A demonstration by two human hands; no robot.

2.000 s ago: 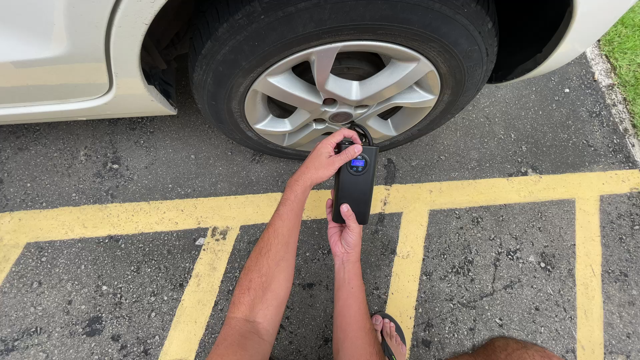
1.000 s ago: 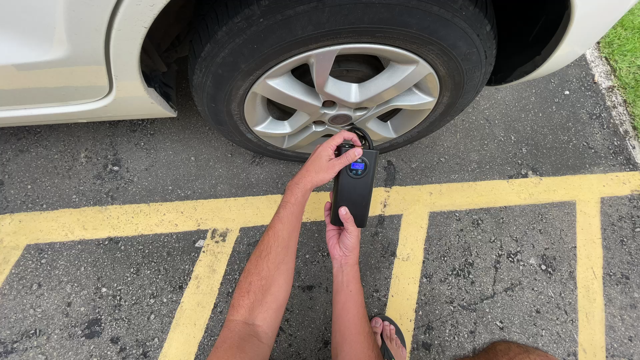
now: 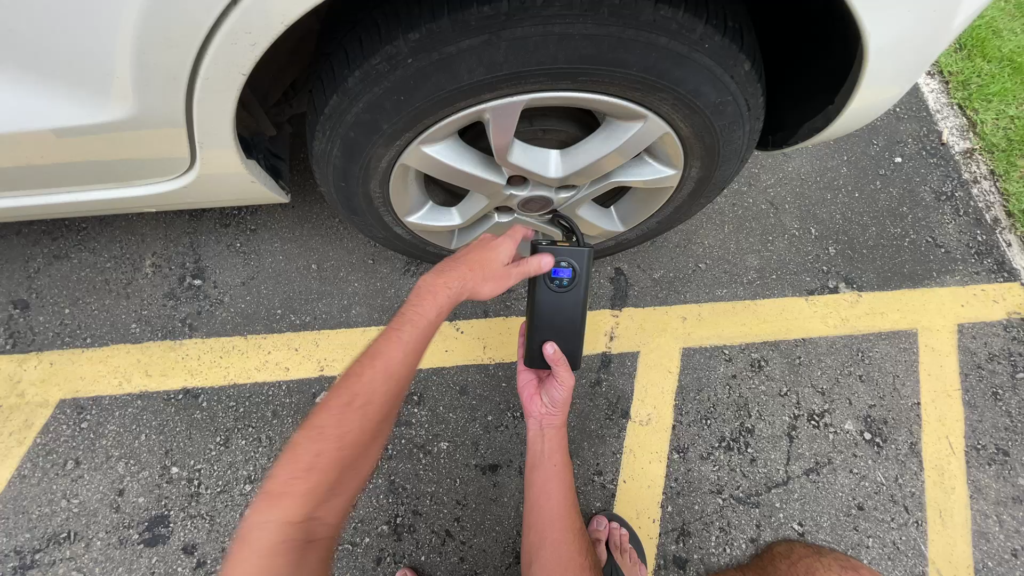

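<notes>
A black handheld tire inflator (image 3: pixel 558 320) with a lit blue display is held upright, its face toward me. My right hand (image 3: pixel 548 388) grips its lower end from beneath, thumb over the front. Beside its upper left edge is my left hand (image 3: pixel 488 268), slightly blurred, fingers extended and thumb tip near the display; it holds nothing. A short black hose (image 3: pixel 573 230) curves from the top of the inflator. Behind it stands a car wheel with a silver alloy rim (image 3: pixel 632 148) and a black tire (image 3: pixel 356 160). Where the hose ends cannot be told.
A white car body (image 3: pixel 88 96) spans the top. Yellow painted lines (image 3: pixel 760 318) cross the asphalt (image 3: pixel 480 456). Grass (image 3: pixel 996 88) and a pale curb edge (image 3: pixel 964 152) lie at the upper right. My foot in a dark flip-flop (image 3: pixel 632 544) shows at the bottom.
My left hand has come off the top of the inflator, where its fingers rested before, and shifted slightly left. My right hand keeps its grip.
</notes>
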